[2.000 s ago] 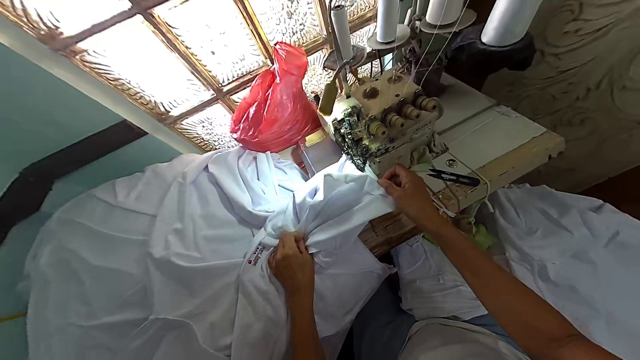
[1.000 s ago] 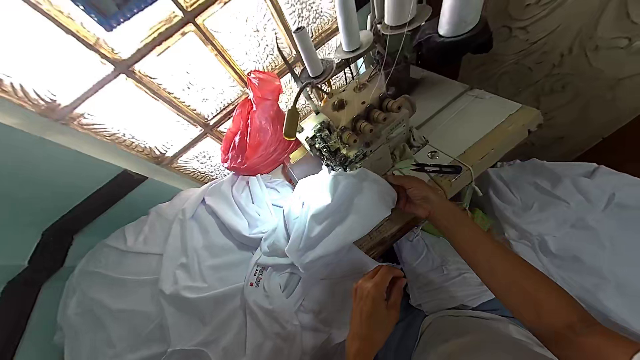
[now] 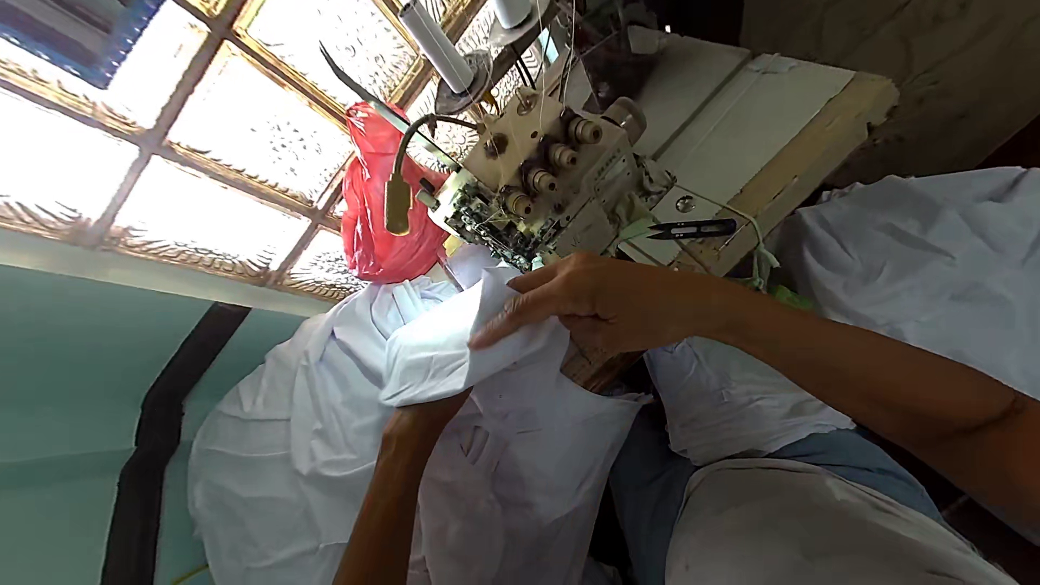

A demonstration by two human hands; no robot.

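Observation:
White cloth (image 3: 325,406) spreads from the front of an overlock sewing machine (image 3: 544,171) down over the left side and the lap. My right hand (image 3: 577,305) grips a fold of it just below the machine, thumb and fingers on the fabric. My left hand (image 3: 431,406) is under the same raised fold; its fingers are hidden by the cloth, so their hold cannot be made out. Black thread snips (image 3: 695,229) lie on the machine table (image 3: 756,138), right of the machine.
A red plastic bag (image 3: 382,203) stands behind the machine by the glass-block window (image 3: 244,122). Thread cones (image 3: 436,46) rise above the machine. A lamp on a bent neck (image 3: 398,203) hangs at its left. More white cloth (image 3: 926,252) lies at the right.
My left hand has moved from beside the lap to under the cloth fold. My right hand has come over the fold in front of the machine. The view has moved closer and tilted.

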